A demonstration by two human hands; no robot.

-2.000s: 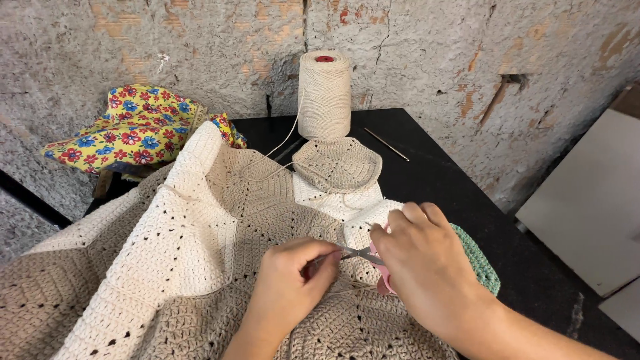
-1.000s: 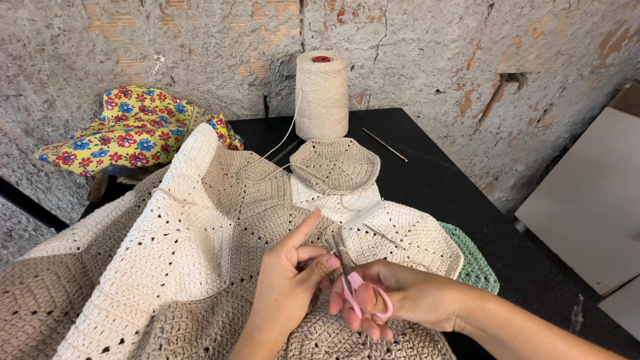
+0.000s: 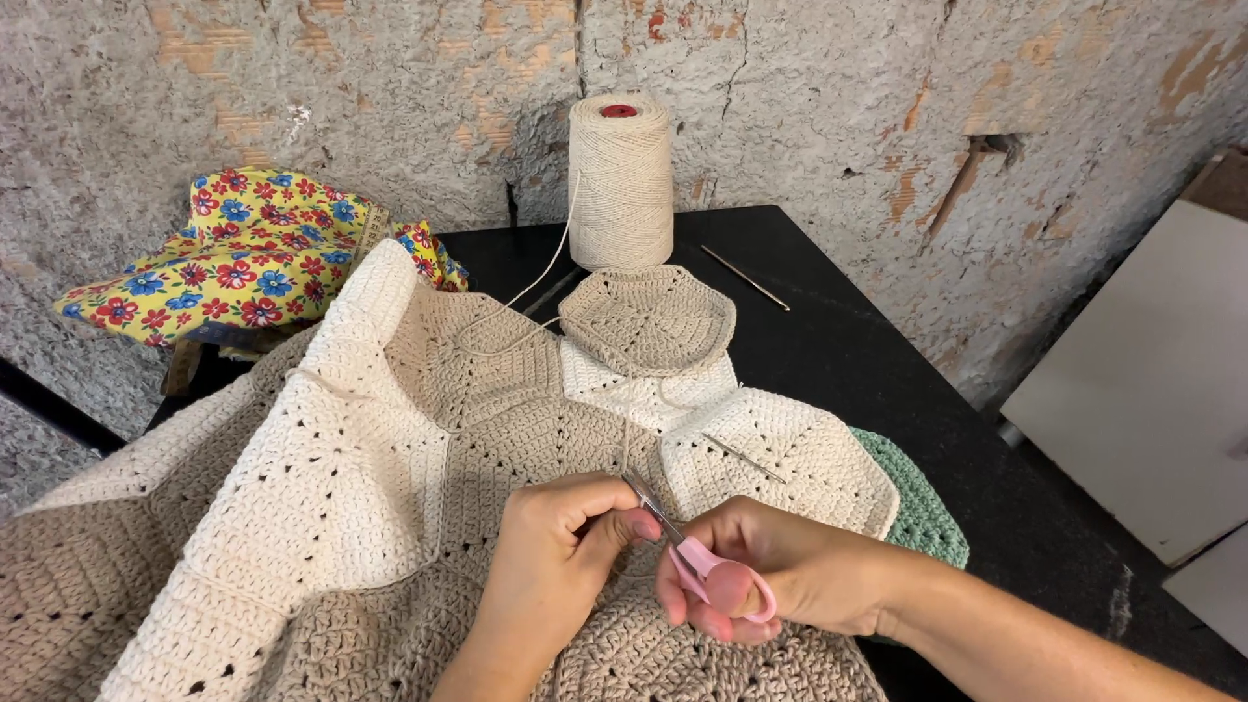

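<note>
My right hand grips pink-handled scissors, whose blades point up and left to the fingers of my left hand. The left thumb and index finger are pinched near the blade tips, where a thin beige yarn end seems to come down to them. Under both hands spreads a crocheted piece of joined beige and cream panels. A metal needle lies on a white crocheted hexagon just beyond the right hand. Farther back lies a loose beige hexagon, with a green crocheted piece at the right.
A cone of cream yarn stands at the back of the black table, its strand running down to the crochet. A crochet hook lies right of it. Yellow floral fabric and a measuring tape are at the left, before a rough wall.
The left index finger, raised one second ago, is now bent in beside the thumb. My right hand has turned since two seconds ago, when it covered the white hexagon; the scissors stayed in it.
</note>
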